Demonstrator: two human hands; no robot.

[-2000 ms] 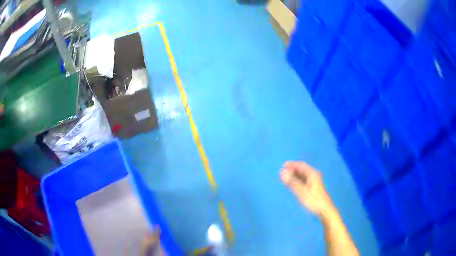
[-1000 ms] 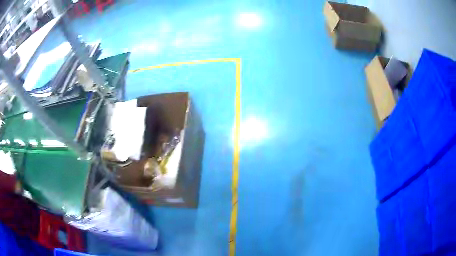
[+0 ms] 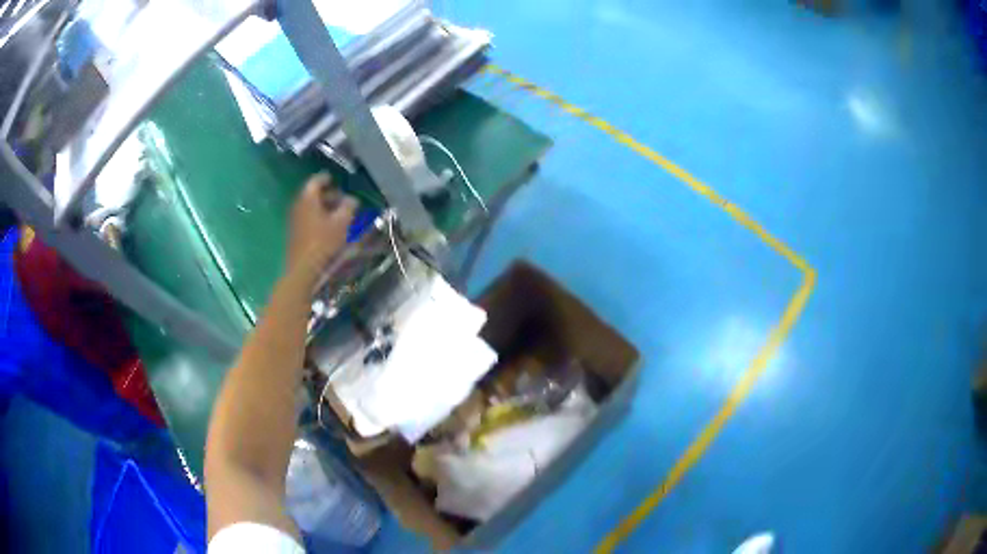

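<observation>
My left hand (image 3: 320,222) is over the green bench (image 3: 233,184) beside a grey metal post. The bare forearm rises from the bottom edge, with a white sleeve at its end. The fingers look partly curled and are blurred; I cannot tell whether they hold anything. A small blue thing (image 3: 364,224) shows right beside the hand. A stack of flat grey and white sheets (image 3: 368,76) lies on the bench beyond it. My right hand is not in view.
A brown carton (image 3: 590,330) with wrapped items and white sheets (image 3: 428,363) stands below the bench edge. A white bag (image 3: 330,498) is beside it. Blue totes (image 3: 135,503) and a red item (image 3: 81,314) are at left. Yellow tape (image 3: 703,189) marks the floor.
The view has swung left and closer to the bench. The carton now shows lower down. My left hand has come into view over the bench; the blue stack at right has left the view.
</observation>
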